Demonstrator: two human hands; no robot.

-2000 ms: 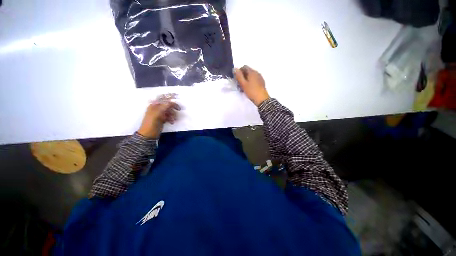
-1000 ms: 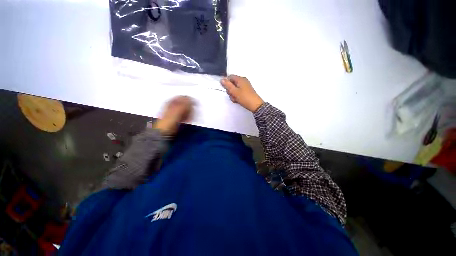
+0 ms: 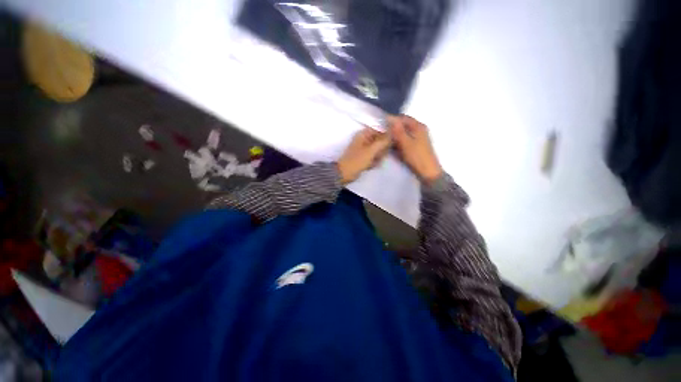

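A dark folded garment in a clear shiny polybag [image 3: 351,45] lies on the white table [image 3: 508,134], cut off by the top edge of the view. The bag's clear edge runs along the garment's near side. My right hand [image 3: 414,145] pinches this edge near the garment's near corner. My left hand [image 3: 364,153] is right beside it, fingertips together and almost touching the right hand's fingers. The picture is blurred; the left fingers seem to grip the same bag edge.
Thread snips [image 3: 549,153] lie on the table to the right. A dark garment pile [image 3: 650,112] is at the far right. Whitish empty polybags [image 3: 605,242] and red scraps [image 3: 627,321] are at the lower right. A wooden stool [image 3: 56,63] and white scraps [image 3: 216,164] are on the floor at left.
The view has turned, so the table edge now slants steeply down to the right. My left hand has moved right to meet my right hand at the bag's edge.
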